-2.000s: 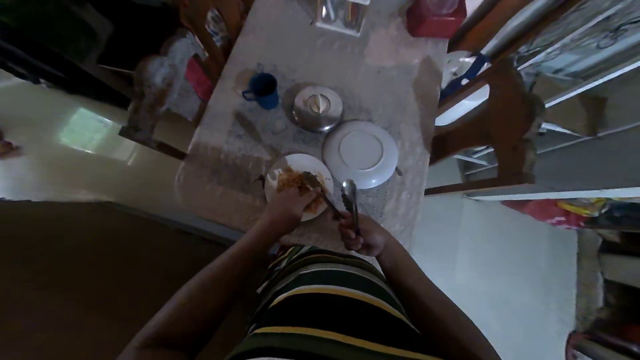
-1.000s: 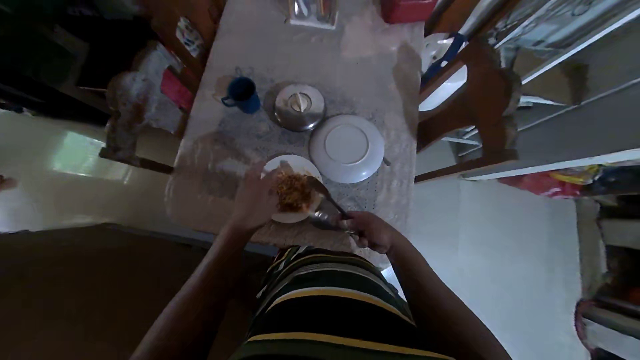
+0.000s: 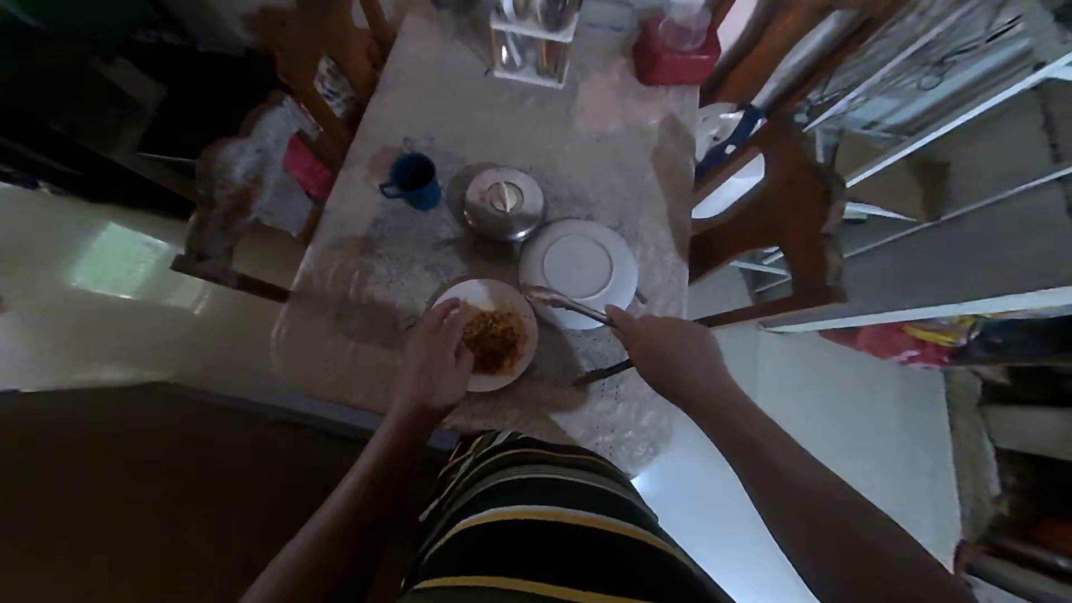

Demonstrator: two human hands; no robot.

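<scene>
My left hand [image 3: 440, 360] is at the left rim of a white plate [image 3: 484, 289] that bears reddish-brown food [image 3: 496, 339]; its fingers are near or on the rim, and whether they grip it cannot be told. My right hand [image 3: 670, 352] holds metal utensils to the right of that plate: one with a shiny spoon-like end [image 3: 548, 297] points left over an upside-down white plate [image 3: 578, 266], and a darker one [image 3: 605, 373] points down-left above the table. Whether the two are joined is hidden in my hand. Behind the food stands a round metal pot with a lid [image 3: 504, 201].
A blue mug [image 3: 414, 180] stands at the table's left side. At the far end are a clear-fronted utensil holder [image 3: 531, 54] and a red container [image 3: 677, 54]. Wooden chairs [image 3: 775, 201] flank the table [image 3: 502, 117], the left one holding a pink item [image 3: 307, 167].
My right hand has moved the utensils away from the food, to the right, and their ends are now spread apart. My left hand, at the food two seconds ago, is now at the plate's left rim.
</scene>
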